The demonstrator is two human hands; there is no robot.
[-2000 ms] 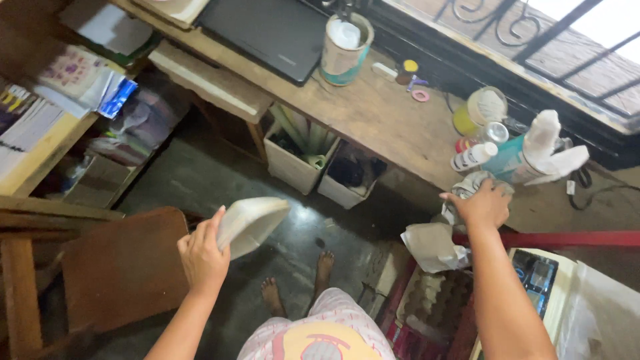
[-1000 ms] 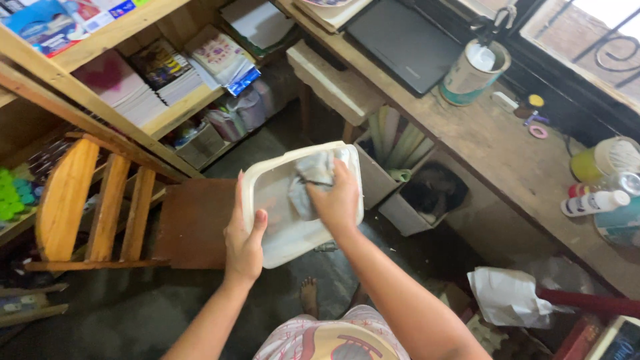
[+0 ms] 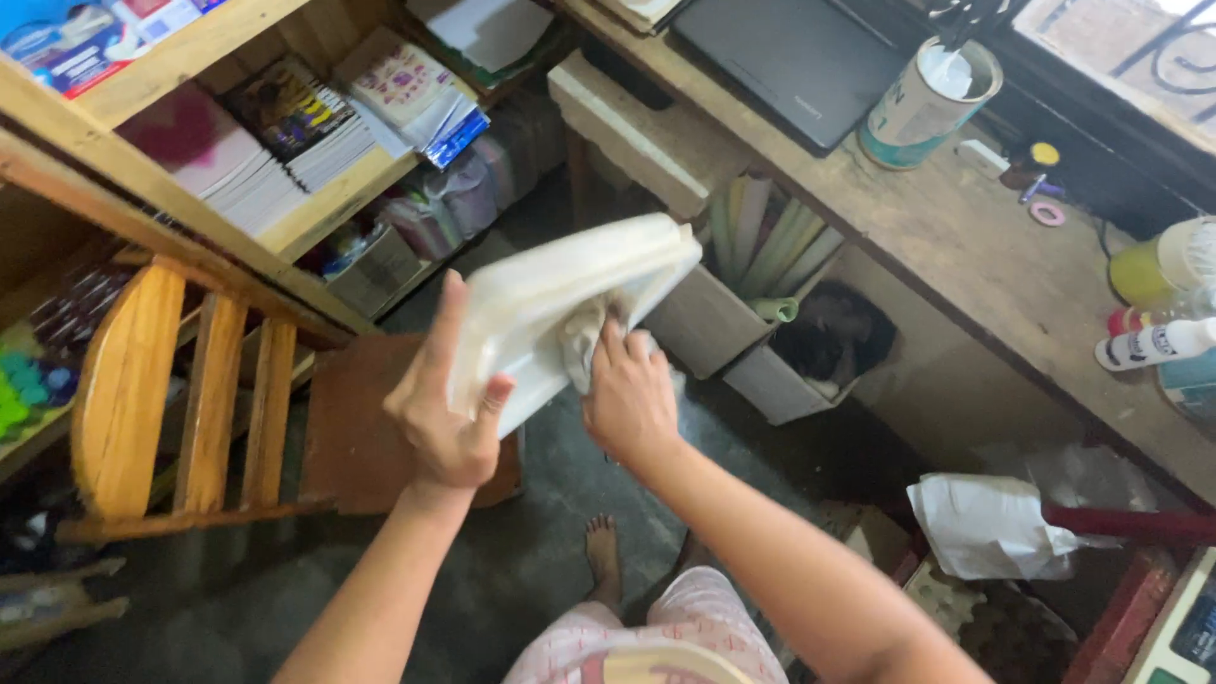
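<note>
My left hand (image 3: 446, 408) grips the near left end of a white plastic tub or lid (image 3: 570, 256), which is tilted above the floor. A crumpled light cloth (image 3: 581, 344) is bunched in my right hand (image 3: 632, 385), pressed against the inner face of the white piece. The far fingertips of my left hand are hidden behind its edge.
A wooden chair (image 3: 190, 408) stands at the left beside shelves of books (image 3: 304, 123). Along the right runs a wooden desk (image 3: 912, 228) with a black laptop (image 3: 788, 66), a tin can (image 3: 926, 109) and bottles (image 3: 1154, 344). Below it are bins with rolled papers (image 3: 769, 237).
Two seconds ago my right hand was at the desk's bottles; it then came to the white piece with the cloth. Since one second ago the white piece has tilted. The view has swung left.
</note>
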